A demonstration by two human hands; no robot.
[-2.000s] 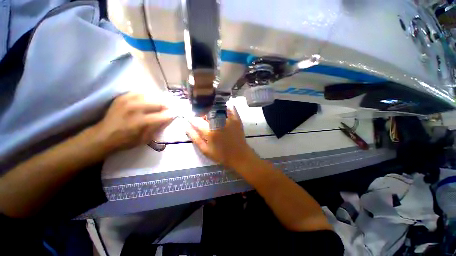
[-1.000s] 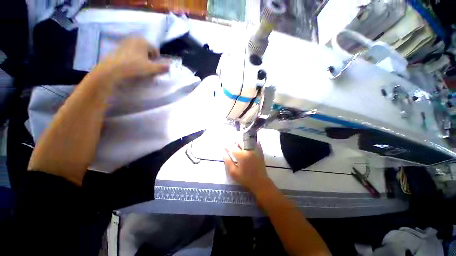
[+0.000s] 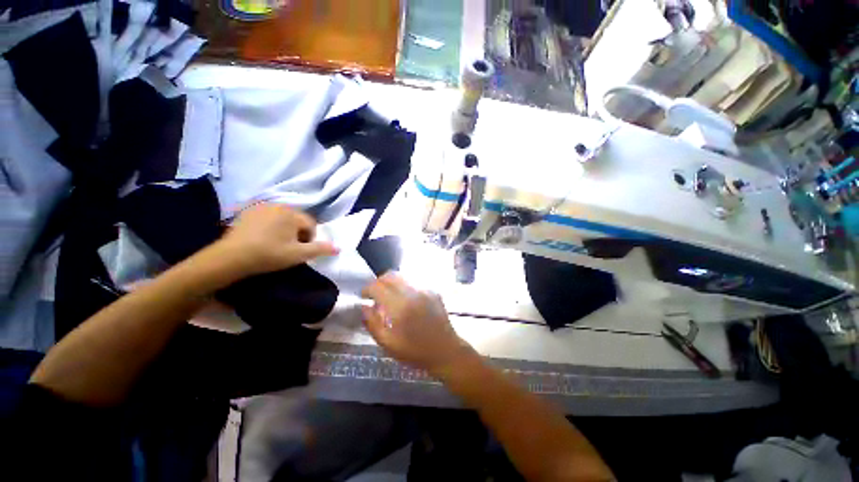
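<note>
The light grey panel lies in folds left of the machine head, with a black panel along its right side. A narrow grey stitched flap lies beside black cloth at the left. My left hand is over the cloth, its fingers curled and thumb pointing right; whether it grips cloth is unclear. My right hand is at the cloth's lower right edge, its fingertips bent and blurred; a grip cannot be made out. The presser foot area is right of the cloth and mostly hidden.
The white sewing machine extends to the right. A black cut piece lies under its arm, with snips farther right. A grey measuring scale edges the table. Stacked grey and black pieces are at left, pale scraps at lower right.
The view has shifted back and shows more of the left side. The cloth has been drawn left of the needle area and spread differently. My right hand has moved left, away from the presser foot.
</note>
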